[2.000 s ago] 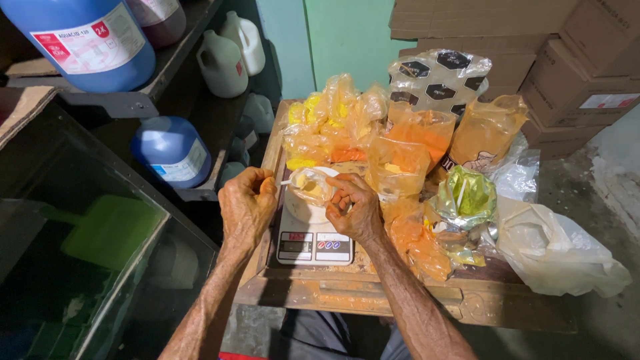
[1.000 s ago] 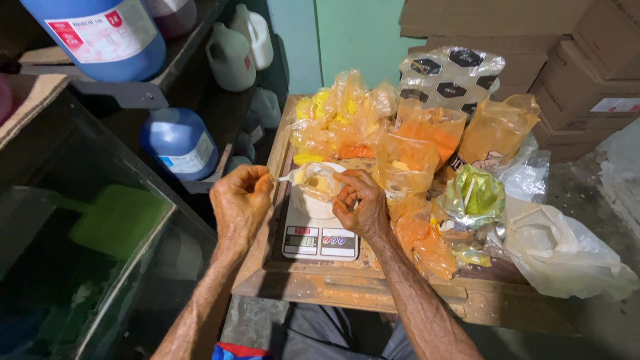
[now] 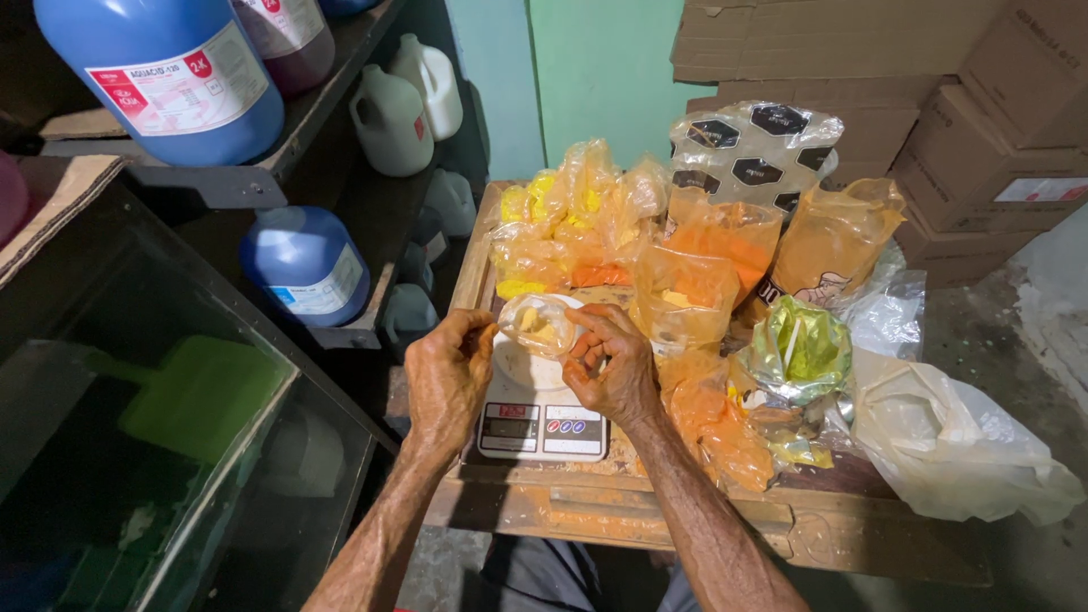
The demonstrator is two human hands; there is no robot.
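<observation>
A small clear plastic bag (image 3: 537, 325) with pale yellow powder inside is held with its mouth spread, above the pan of a white digital kitchen scale (image 3: 544, 425). My left hand (image 3: 450, 374) pinches the bag's left edge between thumb and fingertips. On the opposite edge, my right hand (image 3: 614, 361) grips the plastic, its fingers curled and stained orange. Whether the bag rests on the pan cannot be told. Just right of my right hand stands an open bag of pale orange powder (image 3: 687, 297). Behind the scale lie knotted bags of yellow powder (image 3: 552, 204).
More orange-powder bags (image 3: 722, 242), a green foil-like bag (image 3: 799, 348) and a whitish plastic bag (image 3: 952, 433) crowd the wooden table (image 3: 663, 510). Shelves at left hold blue jugs (image 3: 306, 265) and white jugs (image 3: 391, 123). A dark glass-sided case (image 3: 170, 408) stands near left; cardboard boxes (image 3: 977, 170) are stacked back right.
The small bag's mouth is spread wider and rounder between my fingers than in the earlier frames. Both hands stay above the scale.
</observation>
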